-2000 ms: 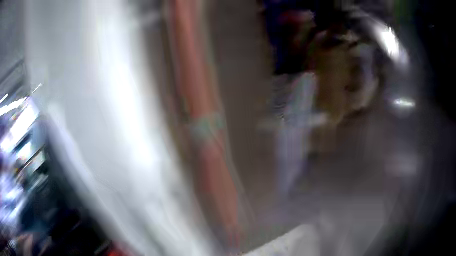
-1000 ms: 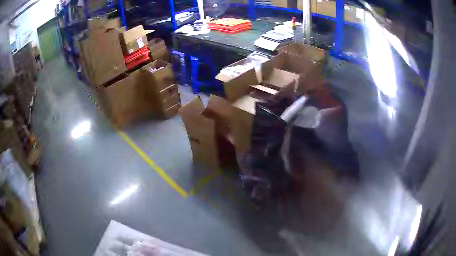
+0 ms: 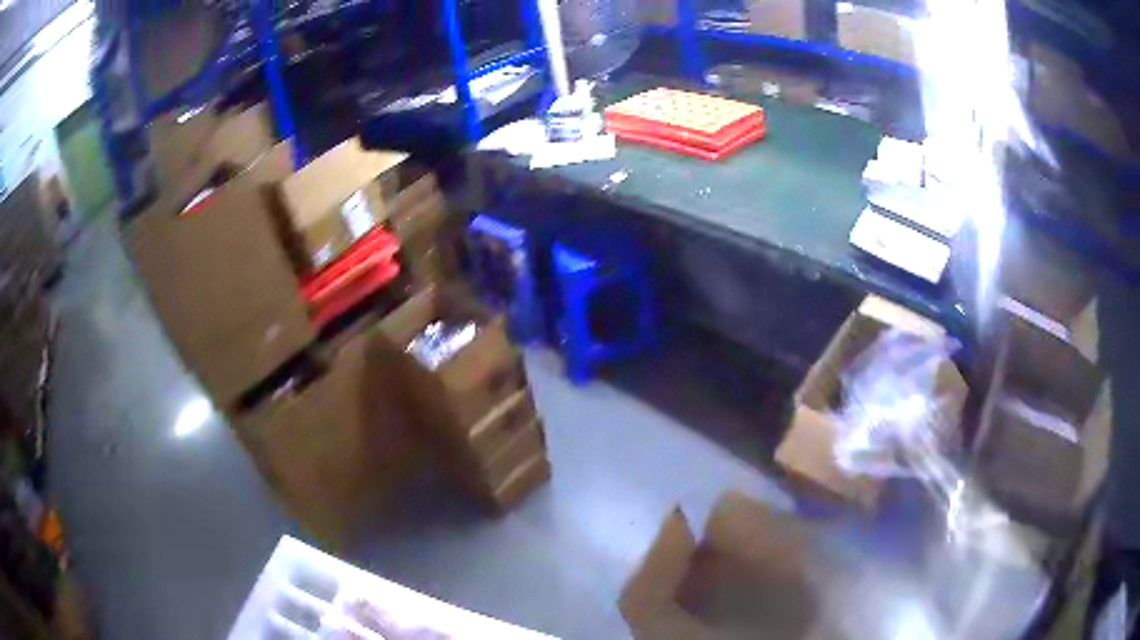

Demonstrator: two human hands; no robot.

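Note:
A white tray or sheet with raised, compartment-like shapes (image 3: 306, 598) shows at the bottom edge, cut off by the frame. A pale pinkish, blurred patch lies on it; I cannot tell if it is part of a hand. No hand shows clearly, and whatever holds the white piece is hidden. Ahead, stacked red-orange compartment trays (image 3: 685, 123) lie on the dark-green bench (image 3: 750, 188). White boxes or cards (image 3: 903, 238) lie at the bench's right end.
Brown cartons (image 3: 213, 300) stand left, one with red trays (image 3: 353, 278). A smaller open carton (image 3: 456, 375) is beside them. Blue stools (image 3: 600, 306) stand under the bench. An open carton (image 3: 738, 575) is on the floor; another holds clear plastic (image 3: 888, 400). A bright post rises right.
The view has moved nearer the bench and turned right. The bench and left cartons look larger. The white piece stays at the bottom edge. The dark bagged pile is out of view.

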